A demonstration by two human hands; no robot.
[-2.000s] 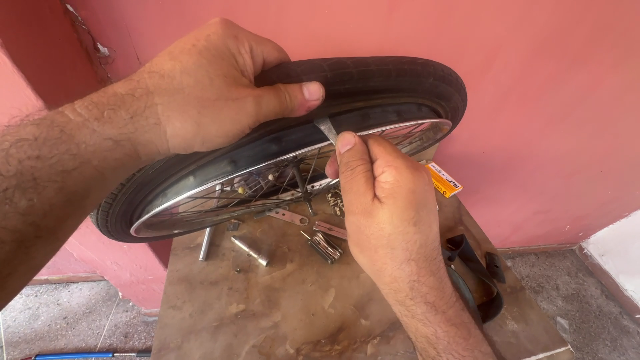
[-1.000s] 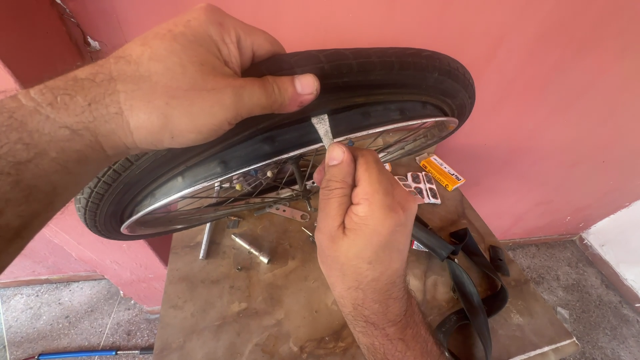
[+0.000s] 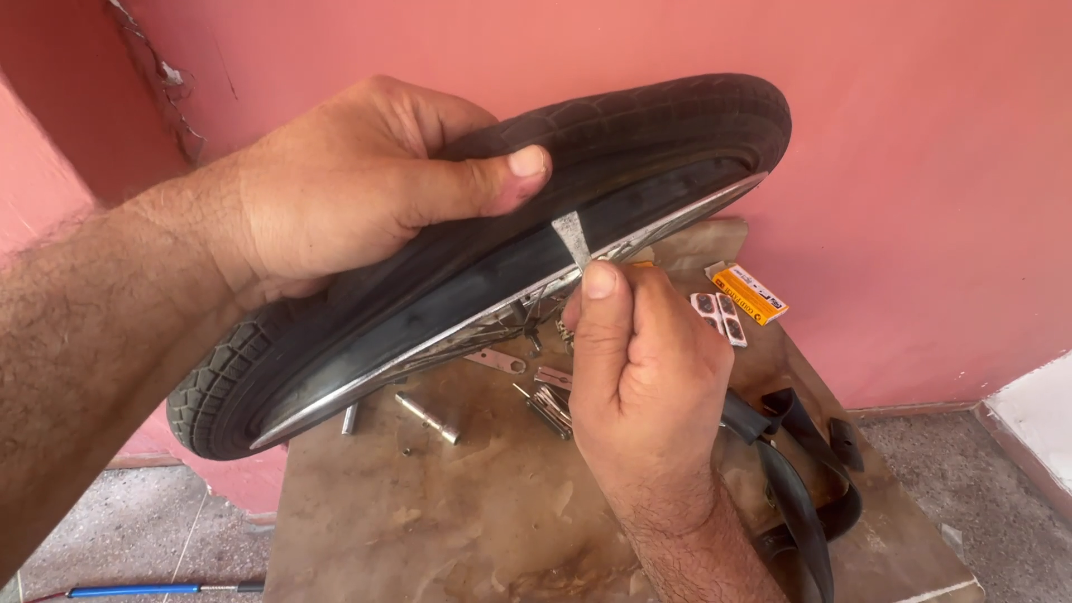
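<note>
My left hand (image 3: 377, 184) grips the black bicycle tire (image 3: 662, 117) from above, its thumb pressed on the sidewall. The wheel is tilted over the table, and the tire's near side stands away from the metal rim (image 3: 402, 362), with black rubber showing in the gap. In my right hand (image 3: 649, 360), between thumb and fingers, is a flat metal tool (image 3: 574, 239) with a flared end. That end lies against the black rubber just above the rim; the rest of the tool is hidden by my fingers. Spokes and the hub show below the rim.
On the brown table (image 3: 452, 511) lie a metal socket tool (image 3: 427, 417), a flat wrench (image 3: 496, 361), a folding multi-tool (image 3: 548, 410), a patch box (image 3: 748, 293), a sheet of patches (image 3: 718, 316) and a black inner tube (image 3: 796, 494). A pink wall rises behind. A blue pump (image 3: 134, 590) is on the floor.
The wheel has tilted more steeply, its right end staying higher than its left. My right hand has moved from the area over the folding multi-tool and patches, which show more now.
</note>
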